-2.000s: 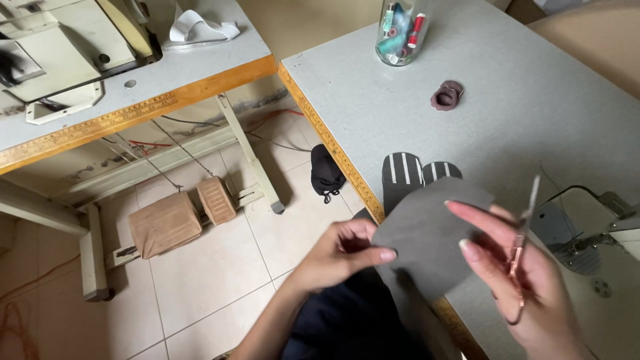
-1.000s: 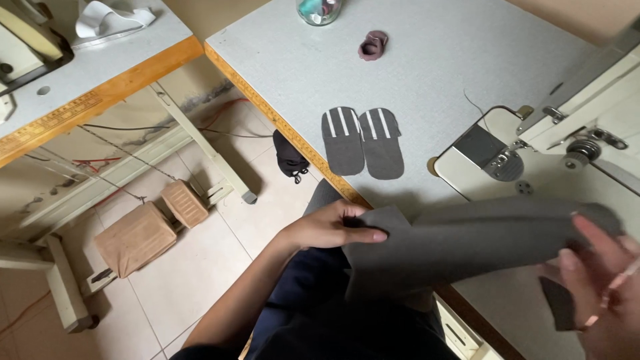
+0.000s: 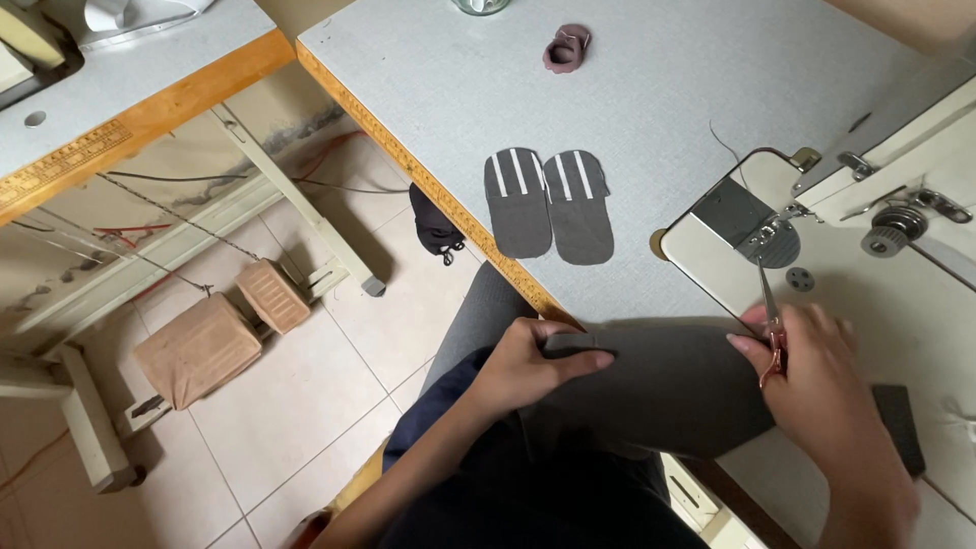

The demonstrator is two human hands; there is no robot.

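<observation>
A dark grey fabric piece (image 3: pixel 656 389) is stretched between both hands at the table's front edge. My left hand (image 3: pixel 534 362) pinches its left end between thumb and fingers. At its upper right edge, my right hand (image 3: pixel 808 374) grips the cloth and also carries small thread scissors (image 3: pixel 772 320) with copper-coloured handles, blades pointing up. Two rounded grey fabric pieces with white stripes (image 3: pixel 521 221) (image 3: pixel 581 225) lie side by side on the table beyond my left hand.
A sewing machine (image 3: pixel 915 206) stands at the right, its needle plate just beyond the scissors. A mauve scrunchie (image 3: pixel 566 49) and a glass jar (image 3: pixel 482 6) lie farther back. Another table (image 3: pixel 152 76) is at the left, above covered pedals (image 3: pixel 200 347). A black bag (image 3: pixel 435 221) is near the table edge.
The grey fabric has moved off the striped pieces, which it partly covered two seconds ago. My right hand has come closer to my left since one second ago. The view has shifted.
</observation>
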